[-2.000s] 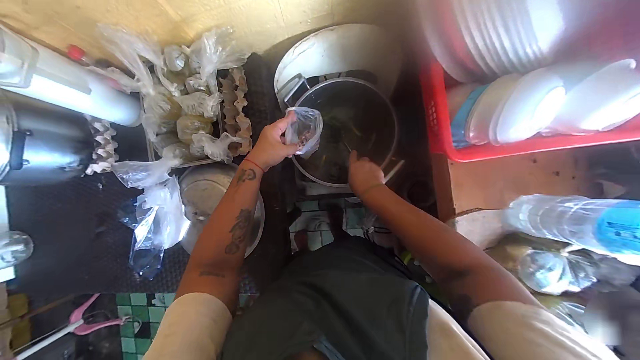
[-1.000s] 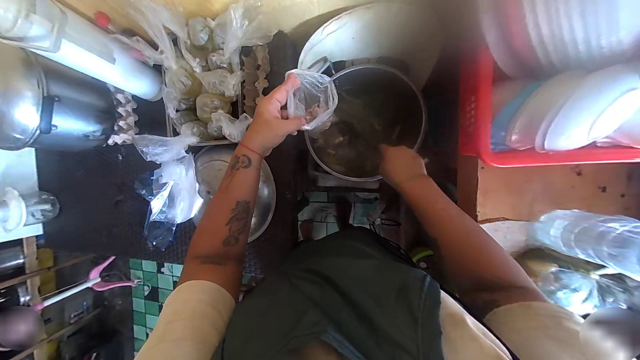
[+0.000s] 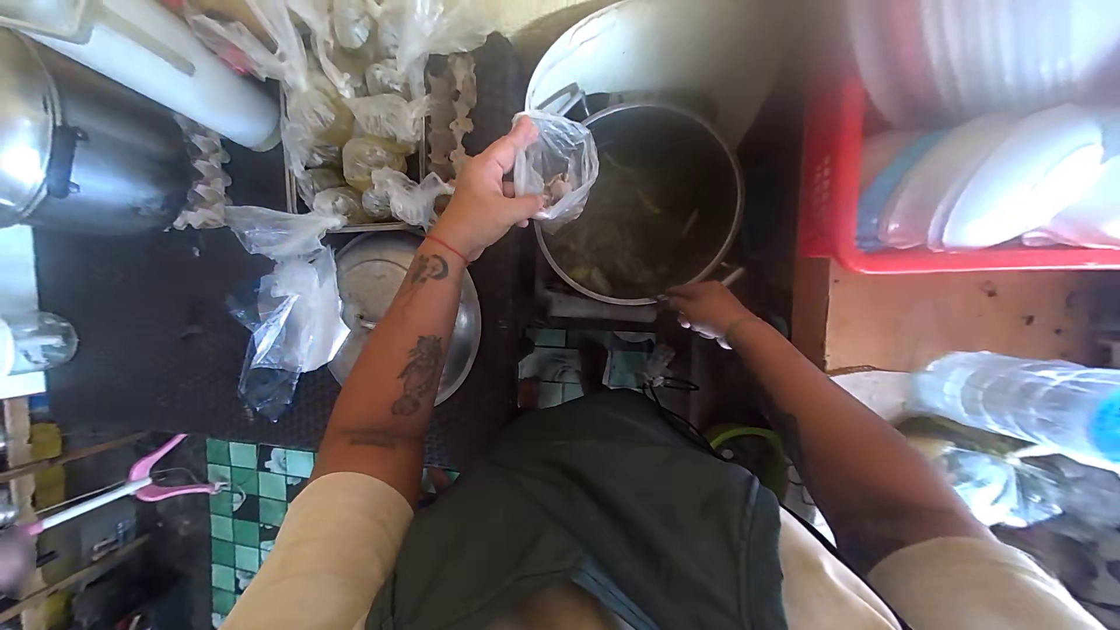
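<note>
My left hand point(image 3: 494, 194) holds a clear plastic bag point(image 3: 556, 166) by its side, at the left rim of a large metal pot point(image 3: 737, 197). The bag's mouth gapes, and a few brownish pieces lie inside. Dark broth point(image 3: 647, 210) with some pale and yellowish bits fills part of the pot. At the pot's near right rim is my right hand point(image 3: 707, 308), its fingers curled around something thin that is mostly hidden, perhaps a utensil handle. Left of the pot, a round metal lid point(image 3: 464, 337) lies on the dark counter, partly under my left forearm.
Tied plastic bags of yellowish contents point(image 3: 372, 157) fill a tray at the upper left, beside egg cartons point(image 3: 451, 105). Crumpled plastic bags point(image 3: 302, 306) lie on the dark counter point(image 3: 131, 289). A red plastic basket point(image 3: 962, 261) of plates stands at the right, above clear plastic cups point(image 3: 1006, 394).
My right hand has moved from over the pot's inside to its near right rim. My left hand keeps the plastic bag at the pot's left side. The view has shifted somewhat.
</note>
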